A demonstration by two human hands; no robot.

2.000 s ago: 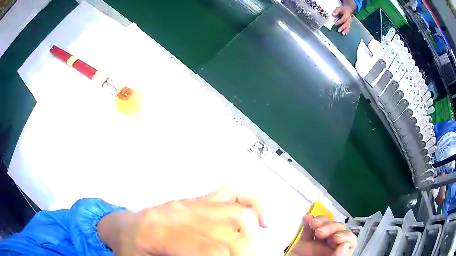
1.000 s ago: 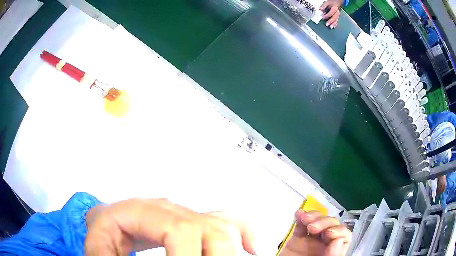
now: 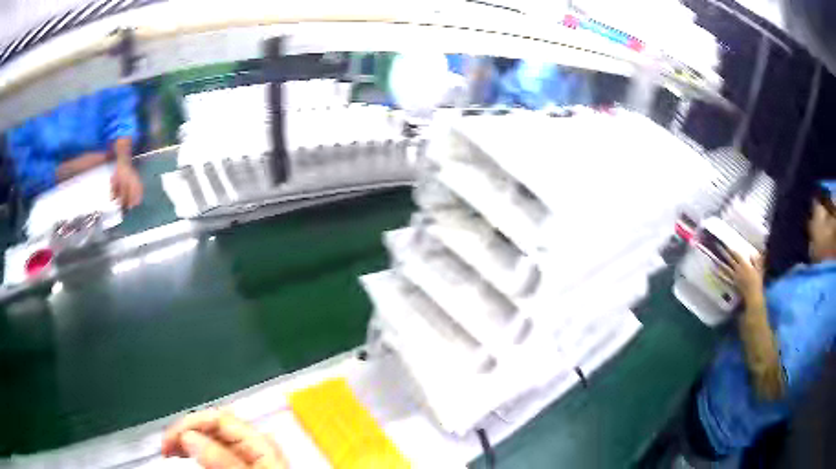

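One hand, seemingly my left hand [image 3: 225, 441], shows at the bottom edge, left of centre. Only its bent fingers show; the rest is cut off, and what it may hold is hidden. A flat bright yellow strip [image 3: 344, 426] lies on the white surface just right of this hand, its lower end cut off by the frame. The hand and the strip look apart. My other hand is out of the picture. The view is blurred.
White plastic housings [image 3: 513, 266] stand stacked high beyond the strip. The green conveyor [image 3: 302, 275] runs behind, with a row of white parts [image 3: 302, 165] past it. One person [image 3: 73, 137] is far left; another [image 3: 770, 339] handles a white unit at right.
The view has swung up and right; the red brush and yellow round item are out of view. The yellow strip, earlier in my right hand, now lies flat with no fingers visible on it.
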